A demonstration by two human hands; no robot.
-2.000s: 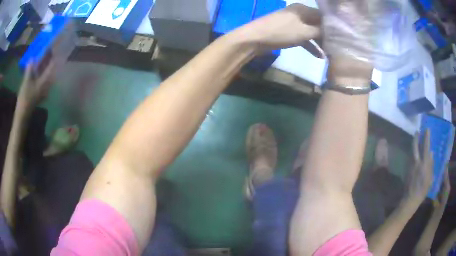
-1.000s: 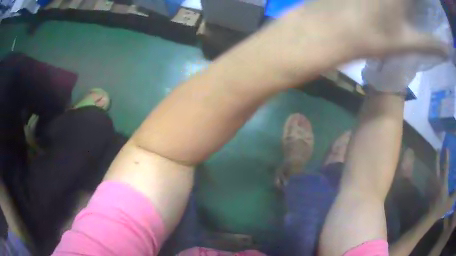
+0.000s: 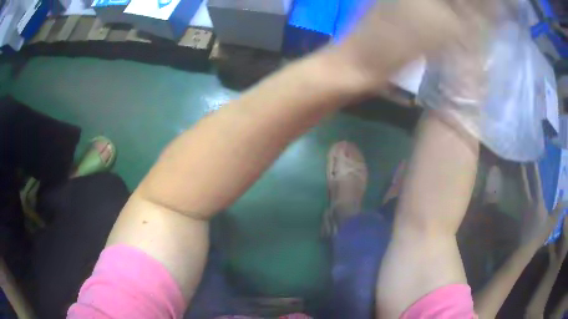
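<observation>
A clear poly bag [image 3: 512, 99] is at the upper right, crinkly and shiny. It lies over and around my right hand [image 3: 458, 71], and part of it hangs down on the right of the wrist. The fingers of my right hand are blurred and hidden by the plastic, so their grip does not show. My left hand [image 3: 398, 43] is raised at the top, close to the left side of the bag. It is strongly blurred, and I cannot tell whether it touches the bag or holds anything.
A grey carton [image 3: 249, 23], a blue carton [image 3: 313, 17] and a blue and white carton [image 3: 163, 15] stand on the bench along the top. A neighbour's hands [image 3: 540, 218] are by a blue carton [image 3: 551, 177] at the right. A neighbour's sandalled foot [image 3: 98, 156] is on the green floor.
The view has swung right, then partly back. The bag now spreads and hangs to the right of my right wrist. My left hand has stayed beside it, moving and blurred.
</observation>
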